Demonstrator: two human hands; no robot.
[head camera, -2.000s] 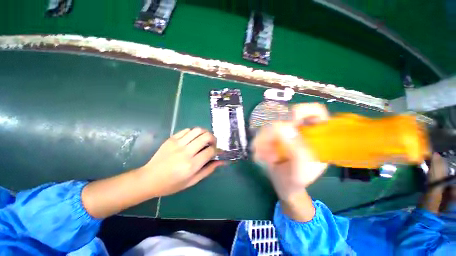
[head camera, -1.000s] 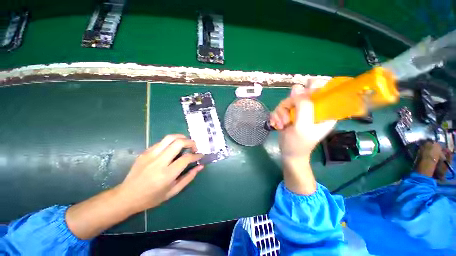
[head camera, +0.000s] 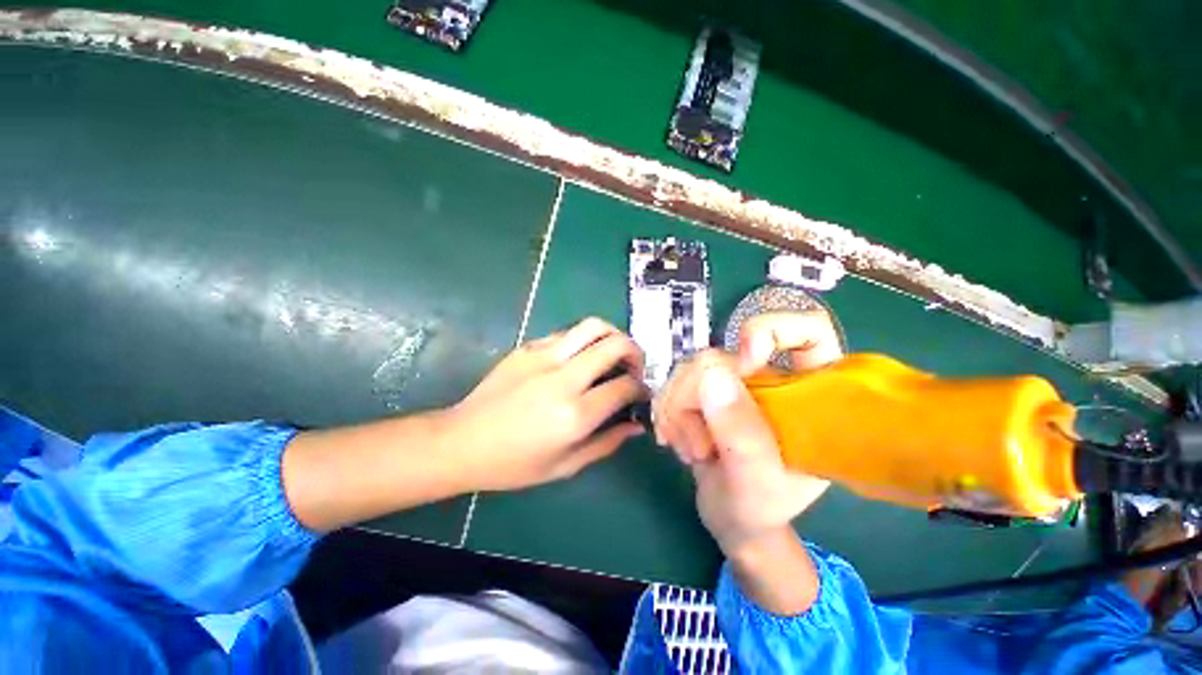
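A phone assembly (head camera: 670, 303) lies on the dark green mat, black parts at its far end and a silver-white middle with dark strips. My left hand (head camera: 560, 402) rests at its lower left edge, fingertips at its near end. My right hand (head camera: 745, 429) grips the orange electric screwdriver (head camera: 910, 429), its nose end toward the phone's lower end; my fingers hide the tip and the phone's near end. The round mesh dish (head camera: 787, 321) is right of the phone, partly covered by my right hand. Any screw is too small to see.
A white tag (head camera: 805, 272) lies above the dish. Beyond the chipped edge (head camera: 633, 179), the green belt carries phone assemblies (head camera: 715, 99). A black cord (head camera: 1002, 587) runs at the lower right. Another person's hand (head camera: 1160, 567) shows at the far right. A dark holder is mostly hidden behind the screwdriver.
My right hand has brought the screwdriver from over the dish's right side to the phone's lower end. My left hand stays at the phone. The camera view has shifted and tilted.
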